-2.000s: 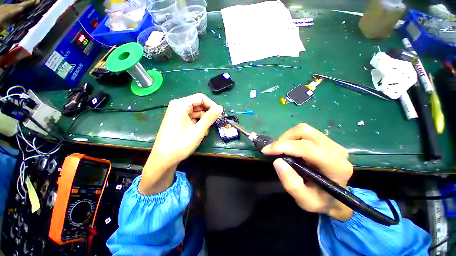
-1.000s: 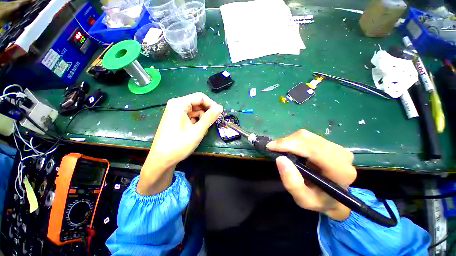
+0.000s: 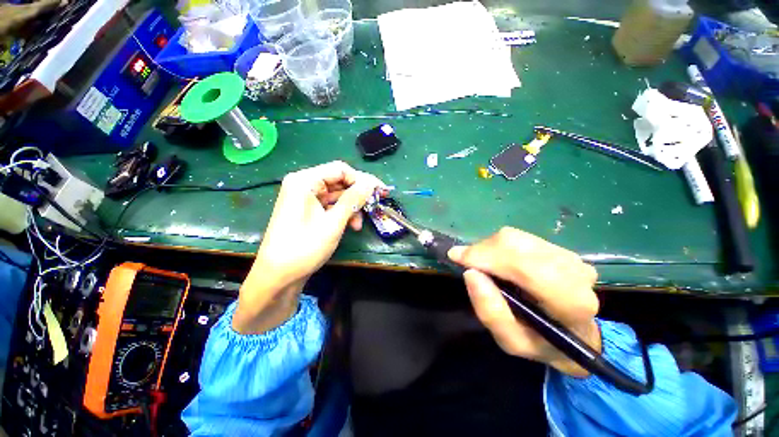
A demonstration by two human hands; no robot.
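The small black device housing (image 3: 389,225) lies open side up near the bench's front edge, with pale and metallic parts inside. My left hand (image 3: 314,220) is at its upper left, thumb and fingertips pinched together over its top edge; what they pinch is too small to tell. My right hand (image 3: 538,294) holds the black soldering iron (image 3: 559,331) like a pen. The iron's bare metal tip reaches the upper part of the housing, close to my left fingertips. A small blue-tipped part (image 3: 418,193) lies just above the housing.
A closed black housing (image 3: 377,142), the screen module (image 3: 512,161) and dark tweezers (image 3: 602,148) lie behind my hands. A solder spool (image 3: 229,117) and clear cups (image 3: 311,67) stand upper left. Crumpled tissue (image 3: 671,128) lies right, white paper (image 3: 446,53) at back, an orange multimeter (image 3: 137,339) lower left.
The housing has turned slightly, and my left fingertips have shifted a little at its upper edge. The iron and my right hand have moved slightly; the cord loop has swung left.
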